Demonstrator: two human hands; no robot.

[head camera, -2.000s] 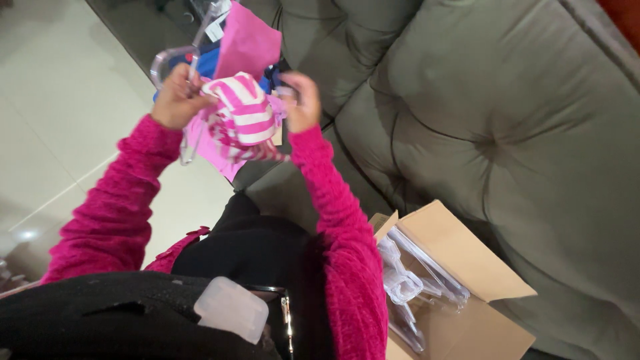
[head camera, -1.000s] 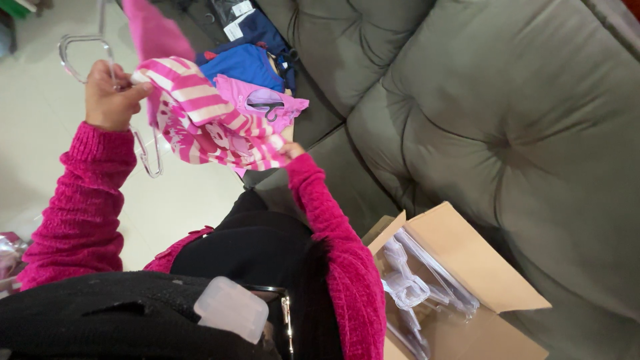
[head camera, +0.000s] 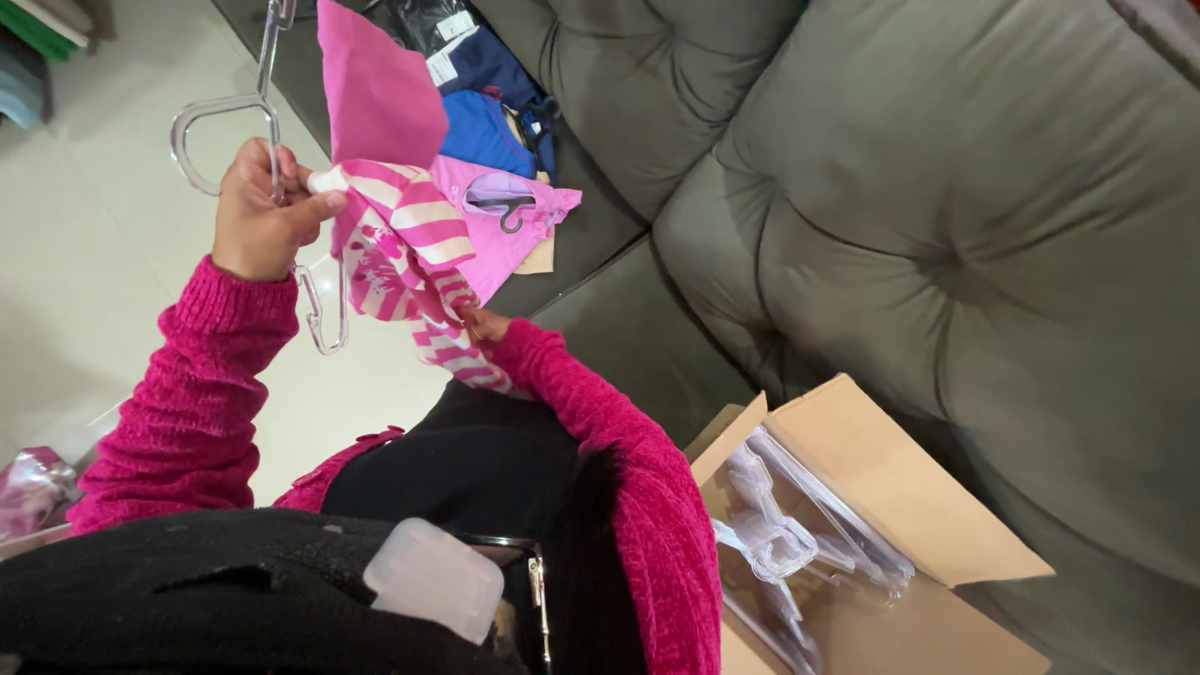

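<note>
My left hand (head camera: 265, 208) grips a clear plastic hanger (head camera: 269, 103) together with the edge of a pink-and-white striped garment (head camera: 403, 244). The hanger's hook loops out to the left of the hand and one of its ends hangs below. My right hand (head camera: 486, 324), partly hidden by the striped cloth, holds that garment lower down, near my lap. A plain pink piece of fabric (head camera: 380, 94) extends upward beside the hanger; whether it is joined to the striped garment I cannot tell.
On the grey tufted sofa (head camera: 891, 234) lie a lilac-pink garment with a black hanger hook (head camera: 497, 211), a blue garment (head camera: 483, 131) and packaged dark clothing (head camera: 487, 66). An open cardboard box (head camera: 919, 497) of clear plastic hangers (head camera: 778, 548) stands at lower right.
The striped garment, bunched between both hands two seconds ago, has been spread out and now hangs lower. My right hand has moved down toward my lap.
</note>
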